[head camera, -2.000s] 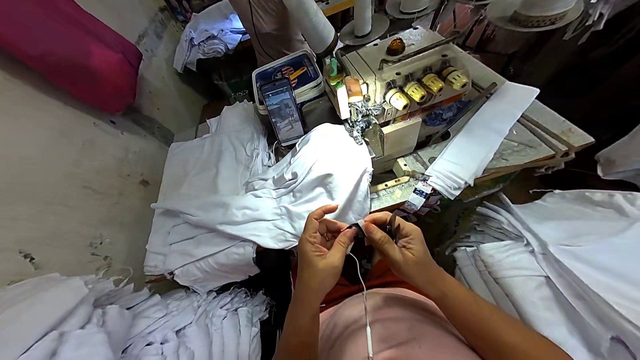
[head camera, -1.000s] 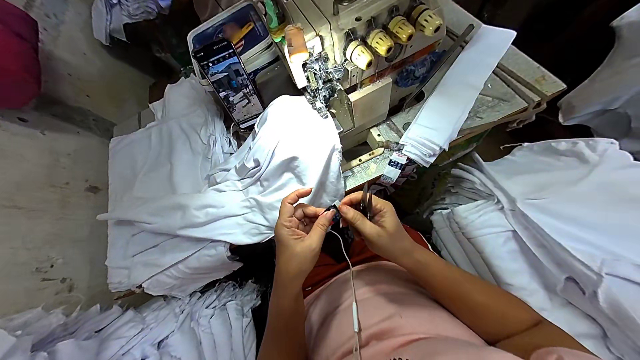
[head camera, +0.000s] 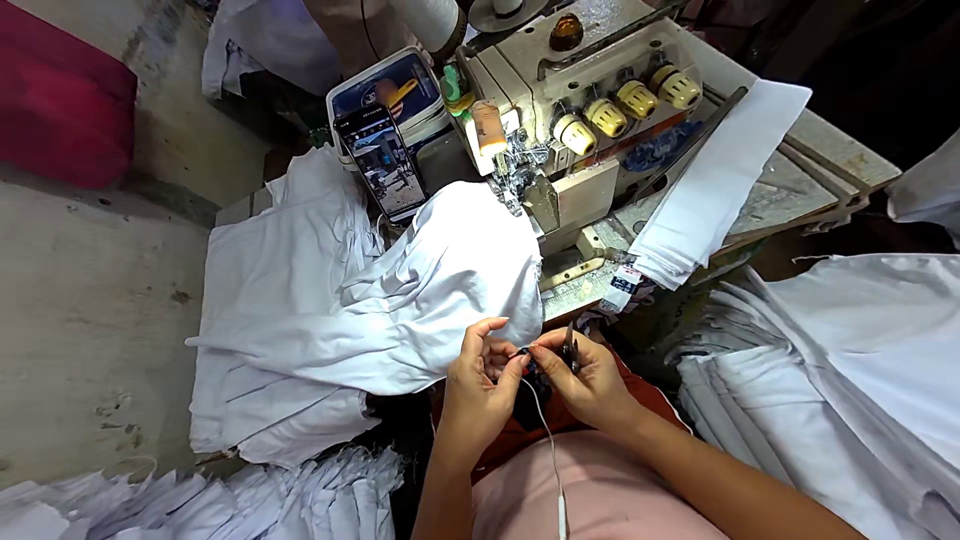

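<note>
Above my lap, my left hand pinches a small dark item between thumb and finger; what it is cannot be told. My right hand meets it there with thumb and forefinger, and also holds dark thread snips with the tip pointing up. A white earphone cord hangs from beside the small item down over the pink shirt. Just beyond my hands, white fabric lies under the presser foot area of an overlock sewing machine.
A smartphone leans on a plastic tub left of the machine. Folded white strips lie on the machine table at right. Stacked white cloth stands at right, more cloth pieces at lower left. Thread cones stand behind.
The view has shifted. Both hands stay together at the small dark item, with the snips still in my right hand; nothing else has plainly changed.
</note>
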